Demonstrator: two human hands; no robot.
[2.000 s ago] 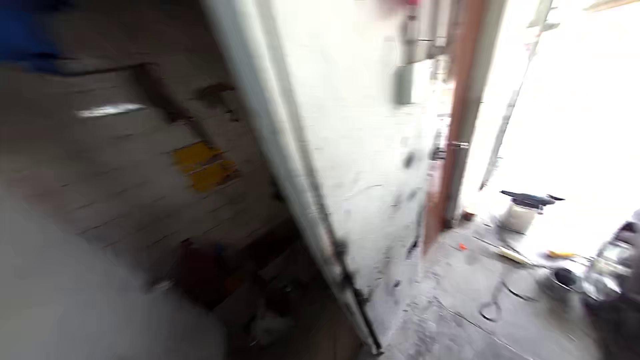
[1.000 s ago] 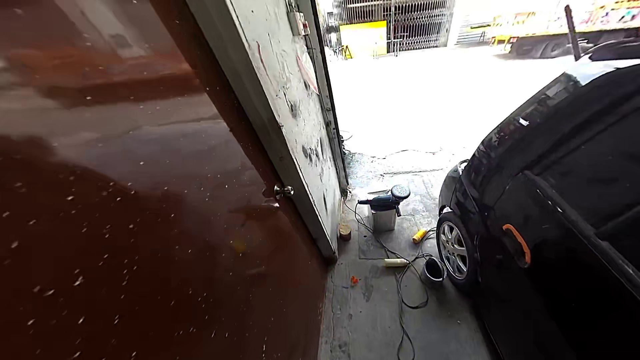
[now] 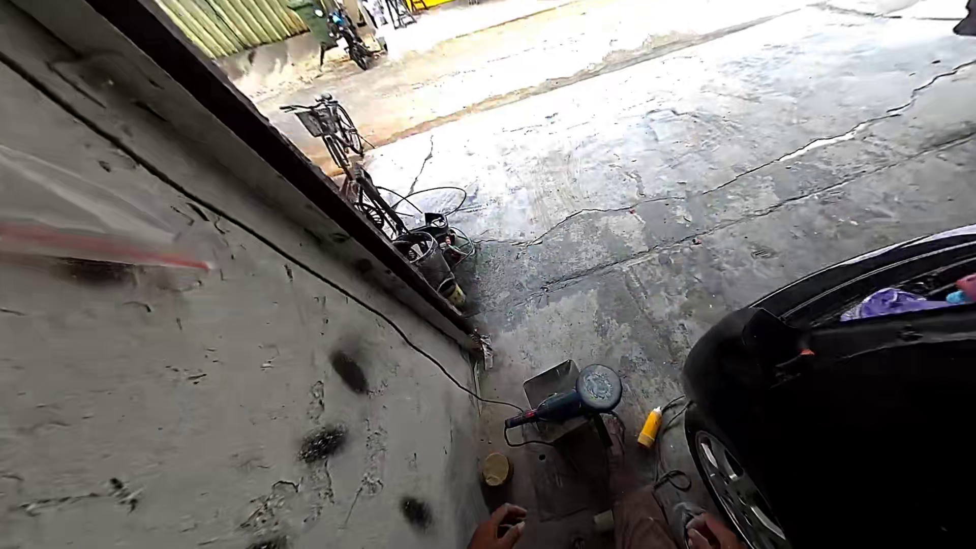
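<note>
My left hand (image 3: 499,526) is at the bottom edge of the head view, fingers curled, just below a round tan-topped can (image 3: 496,469). My right hand (image 3: 711,531) shows partly at the bottom edge, beside the car's front wheel; what it holds, if anything, cannot be made out. A dark blue power polisher (image 3: 560,406) with a round grey pad lies across a square metal tin (image 3: 550,381). Its cord runs to the wall. To the right, a yellow cylindrical tool or plug (image 3: 650,428) with a cable lies on the concrete.
A black car (image 3: 846,427) stands close on the right, with a purple cloth (image 3: 892,303) by its windshield. A stained wall (image 3: 252,366) rises on the left. Beyond its corner are a bucket (image 3: 428,259), hoses and a bicycle (image 3: 335,130). Cracked concrete (image 3: 595,229) stretches ahead.
The view has swung past the brown door toward the opening and down, closer to the polisher and tin. Both hands have come into view at the bottom edge.
</note>
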